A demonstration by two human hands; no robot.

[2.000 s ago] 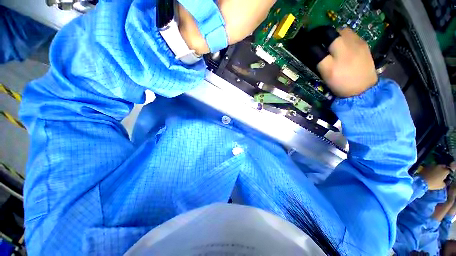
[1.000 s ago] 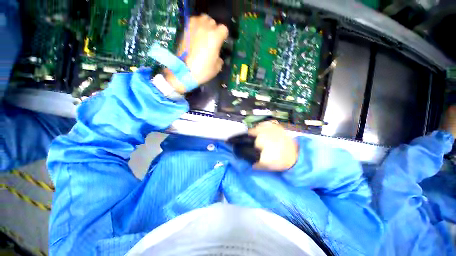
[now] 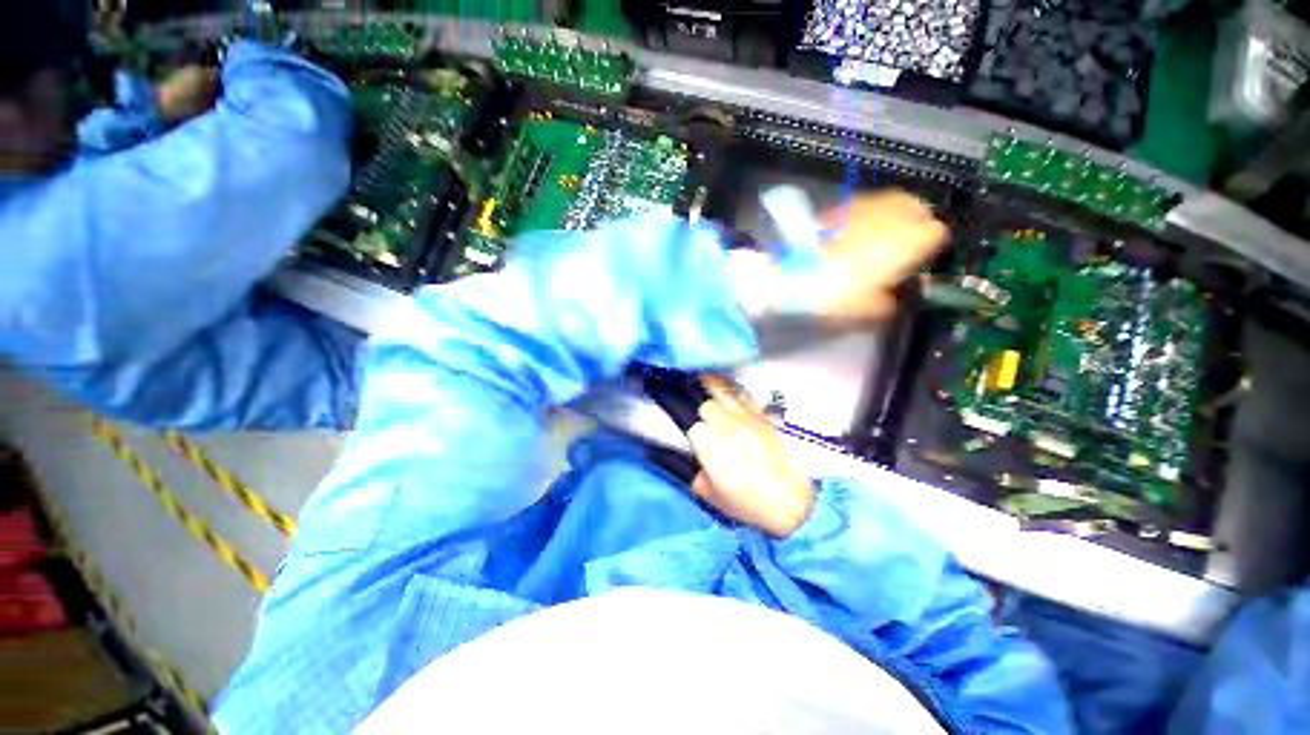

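A green circuit board (image 3: 1056,359) with a yellow block (image 3: 1009,369) sits in a black pallet (image 3: 931,424) right of centre. My left hand (image 3: 884,251), wearing a light blue wrist strap, is blurred at this pallet's left edge; its fingertips and any held thing are unclear. My right hand (image 3: 750,460) is low, in front of the line's near rail, with curled fingers. Something black (image 3: 672,395) covers or extends from its fingers; I cannot tell finger coverings from a held thing. Another green board (image 3: 604,180) lies in a pallet left of centre, partly hidden by my left sleeve.
Beyond the line are a heap of pale components (image 3: 891,32), a bin of black components (image 3: 1066,61) and a clear plastic bag (image 3: 1267,65). Narrow green strips (image 3: 1078,180) lie along the far side. Another person's blue sleeve (image 3: 173,244) reaches over the line at left.
The view has swung, bringing the component bins and more of the neighbour's arm into sight. My left hand has moved to the right pallet's left edge. My right hand has left the board and stays low.
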